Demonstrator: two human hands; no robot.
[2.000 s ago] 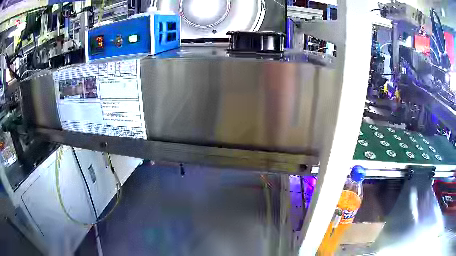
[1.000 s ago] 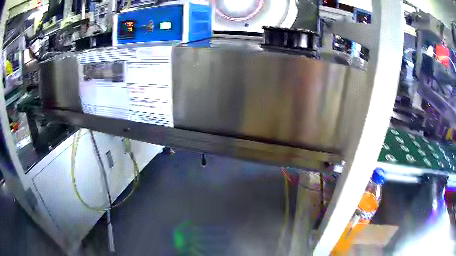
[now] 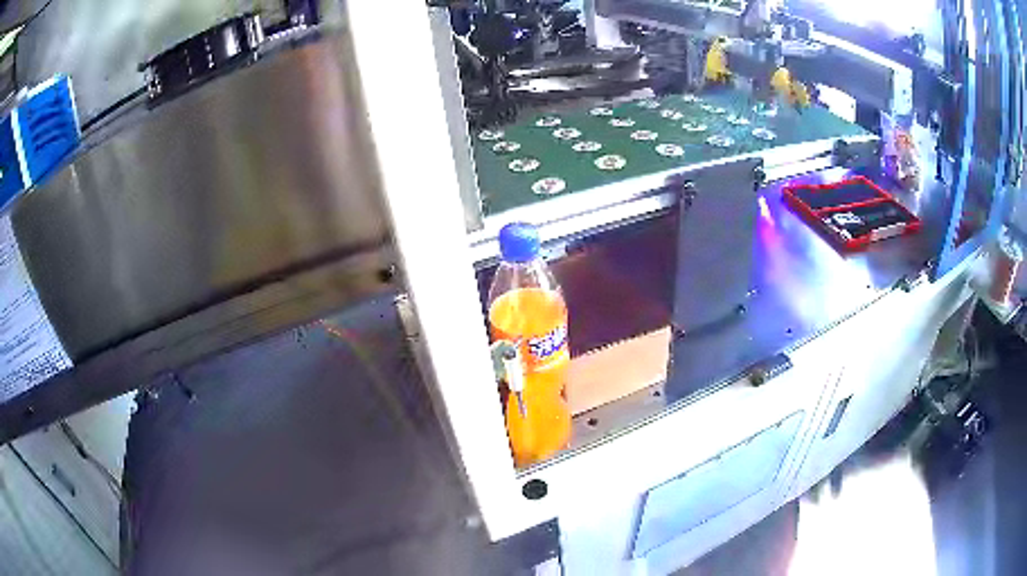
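Neither my left hand nor my right hand is in view. A bottle of orange liquid with a blue cap [image 3: 532, 349] stands upright on the lower ledge, just right of the white frame post [image 3: 408, 225]. Behind and above it, rows of small round clear parts [image 3: 609, 162] lie on the green conveyor belt [image 3: 569, 178]. Yellow-marked machine parts [image 3: 717, 62] are over the far side of the belt.
A red-edged case [image 3: 853, 212] lies on the ledge at right. A brown cardboard box [image 3: 619, 371] is low behind the bottle. At left are the steel bench front [image 3: 225, 191], black fan [image 3: 214, 54], blue control box [image 3: 47, 129] and white printed sheet [image 3: 28, 315].
The view has swung to the right and tilted. The bench, fan and blue box have shifted left, and the belt, bottle and red-edged case show more fully. No hand shows in any frame.
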